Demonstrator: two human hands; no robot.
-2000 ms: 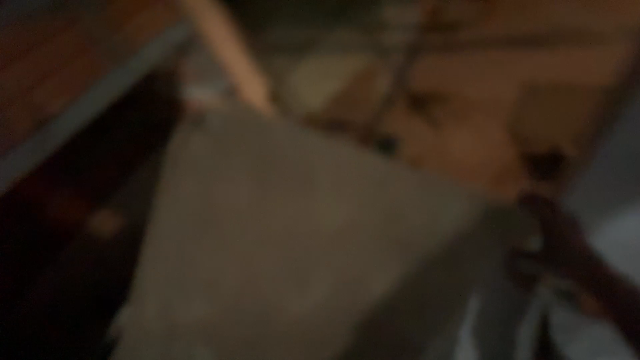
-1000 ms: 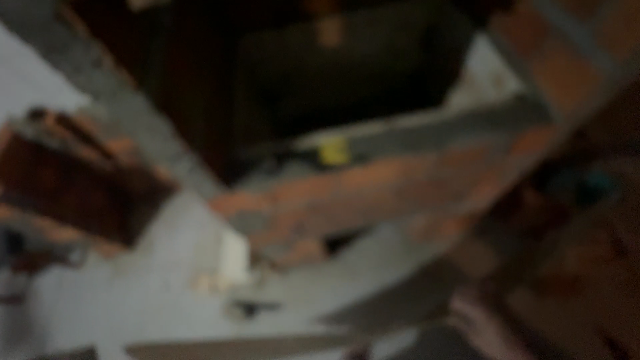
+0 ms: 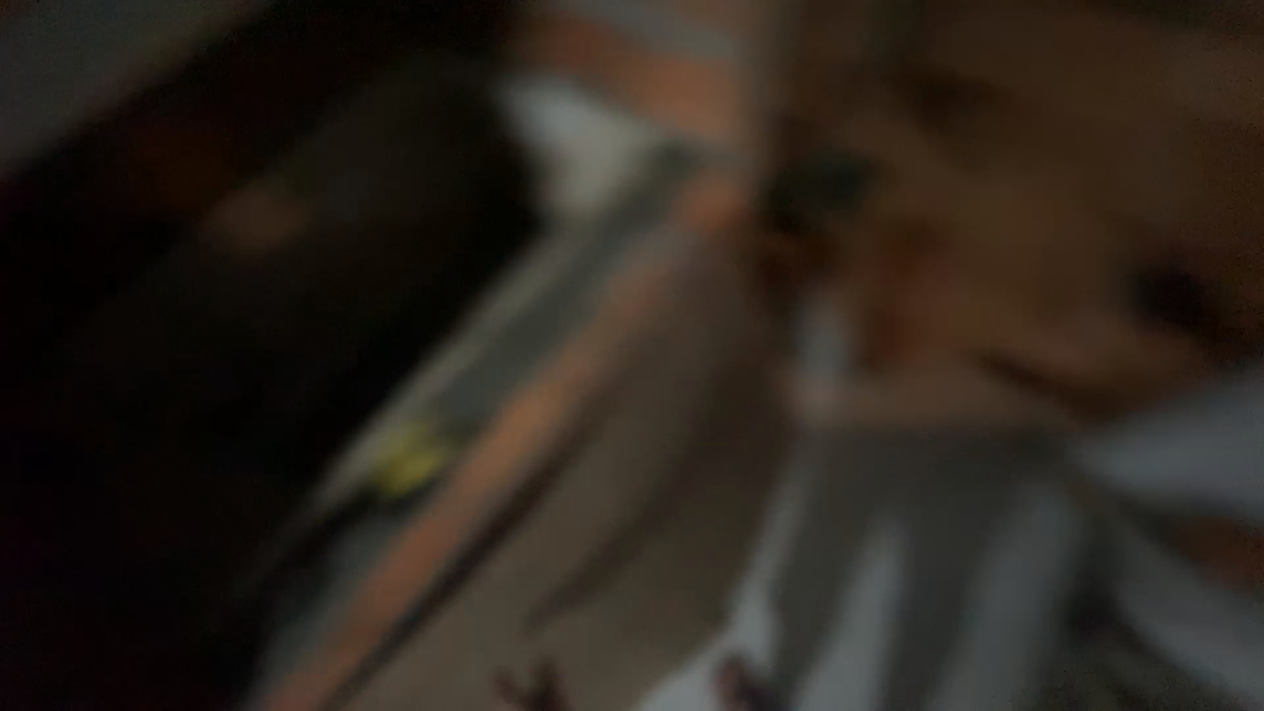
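The view is dark and heavily blurred. A brown-grey sheet or flat surface (image 3: 632, 533), its material unclear, spans the lower middle beside a brick edge. Two small dark reddish shapes show at the bottom border, one against this surface and one farther right. They may be fingers, but neither my left hand nor my right hand can be made out surely, nor whether anything is held. To the right lies a grey surface with pale stripes (image 3: 889, 553), perhaps cloth.
A brick wall edge (image 3: 513, 425) runs diagonally, topped by a grey band bearing a small yellow object (image 3: 413, 462). Left of it is a dark opening (image 3: 326, 296). Brownish ground (image 3: 1037, 217) with blurred debris fills the upper right.
The view has swung strongly, so the brick edge and yellow object now lie at a steep slant. The hand visible at lower right one second ago is no longer distinct.
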